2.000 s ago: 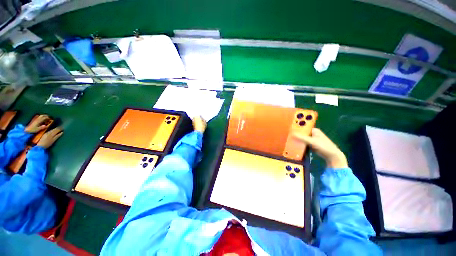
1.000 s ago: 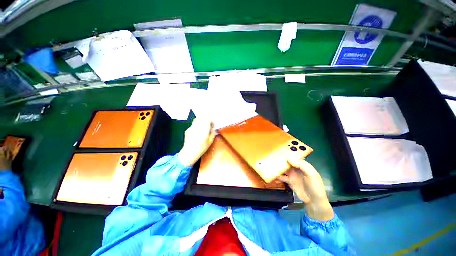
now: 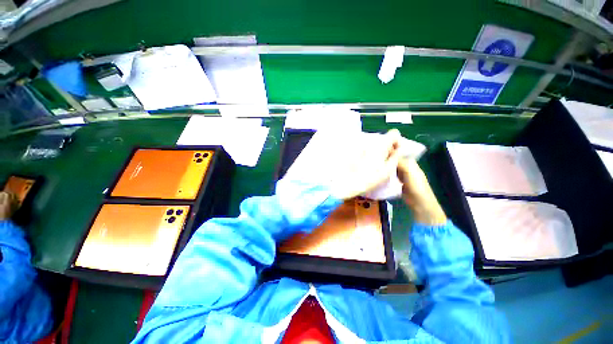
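A white interleaf sheet [image 3: 322, 158] is held over the upper pocket of the middle black tray [image 3: 336, 267]. My left hand [image 3: 370, 176] and my right hand [image 3: 402, 151] meet at the sheet's right end, both on it. Whether a back cover is under the sheet is hidden. An orange back cover [image 3: 349, 235] lies in the lower pocket, its camera holes at the upper right, partly hidden by my left sleeve. The upper pocket shows black at its left corner.
A tray stack [image 3: 222, 178] with two orange covers stands left. A covered tray [image 3: 476, 235] with two pinkish-white sheets lies right, beside an upright black tray [image 3: 571, 168]. Loose white sheets [image 3: 232, 138] lie behind. Another person's hand [image 3: 8, 205] is at the far left.
The orange cover that I held tilted over the tray no longer shows. The white sheet now spreads across the upper pocket, and my left hand has moved right to meet my right hand.
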